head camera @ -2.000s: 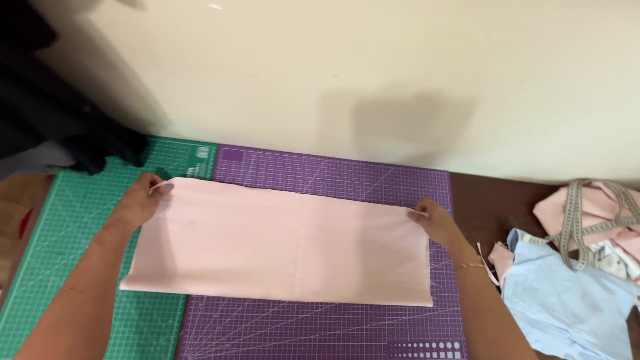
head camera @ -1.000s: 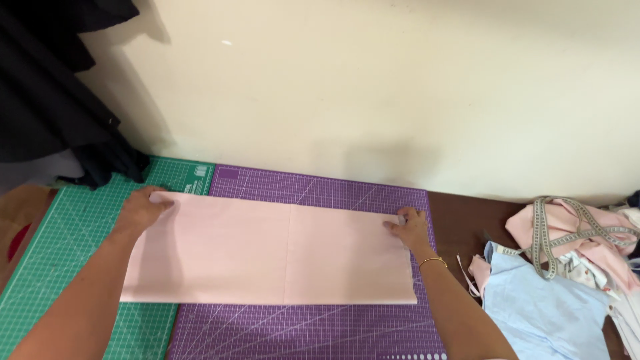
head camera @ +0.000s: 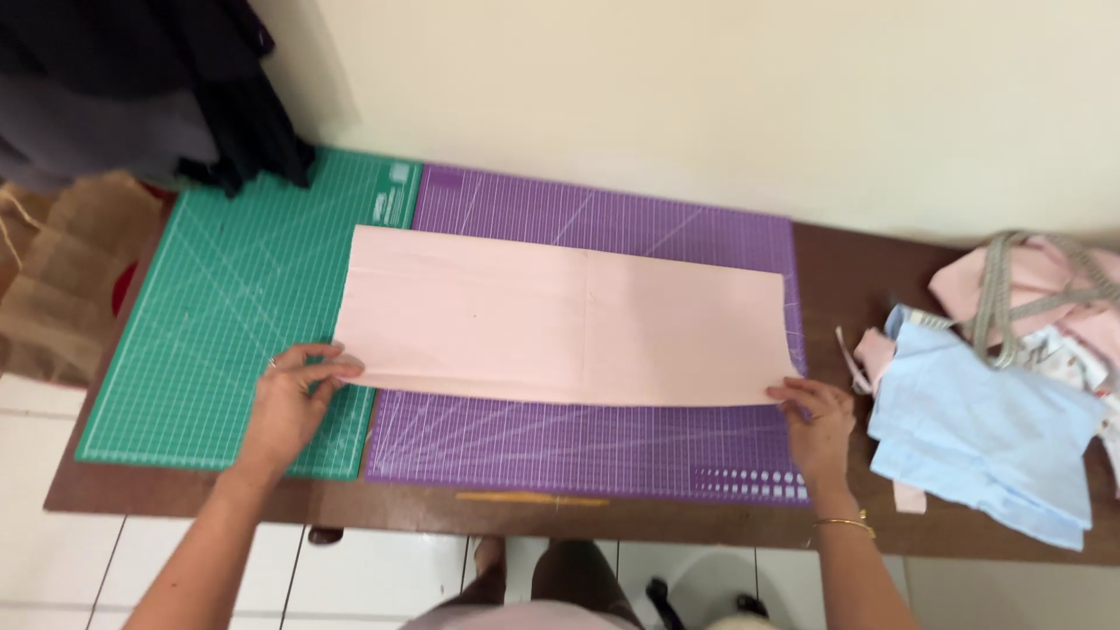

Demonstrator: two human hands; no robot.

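Note:
A folded rectangle of pink fabric (head camera: 560,324) lies flat across a green cutting mat (head camera: 236,297) and a purple cutting mat (head camera: 525,446), with a faint crease running down near its middle. My left hand (head camera: 297,394) pinches its near left corner between thumb and fingers, over the green mat. At the near right corner, the thumb and fingers of my right hand (head camera: 814,420) grip the fabric's edge, close to the purple mat's right side.
Light blue fabric (head camera: 980,420) lies on the brown table (head camera: 857,262) at the right, beside pink fabric (head camera: 962,280) and a measuring tape (head camera: 993,297). Dark clothes (head camera: 254,114) hang over the mat's far left corner. A wall stands behind the table.
Both hands have moved from the fabric's far corners to its near corners. The view has shifted, now showing the table's near edge and the floor.

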